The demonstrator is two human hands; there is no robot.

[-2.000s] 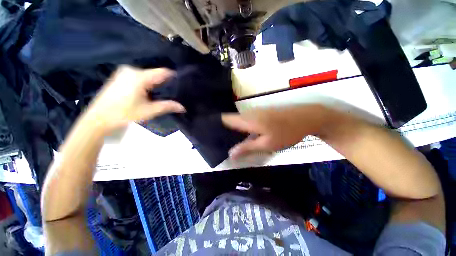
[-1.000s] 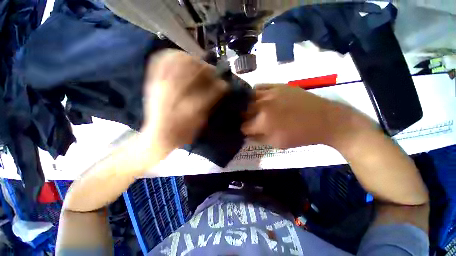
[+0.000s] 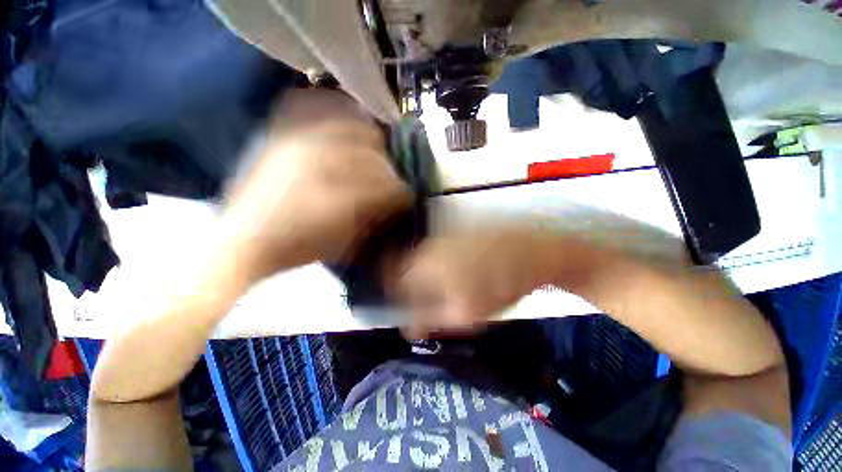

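Note:
The dark garment [image 3: 175, 101] spreads from the upper left of the table toward the needle area of the sewing machine head [image 3: 545, 23]. A black folded part of it [image 3: 369, 277] lies between my hands. My left hand [image 3: 323, 184] is blurred and closed on this part just left of the needle. My right hand [image 3: 452, 277] is blurred and holds its lower right side near the table's front edge. The presser foot and fingertips are hidden or too blurred to make out. A ridged knob [image 3: 465, 135] hangs right of the needle.
A black phone-like rectangle [image 3: 706, 175] lies on the right of the table [image 3: 785, 198]. A red strip [image 3: 571, 167] lies right of the needle. Dark cut pieces [image 3: 591, 78] lie behind it. A green item [image 3: 789, 140] is at far right. Blue crates [image 3: 268, 392] stand below the table.
My right hand has moved down toward the table's front edge, and the black folded part is more bunched between my hands. My left hand has moved in from the left onto it.

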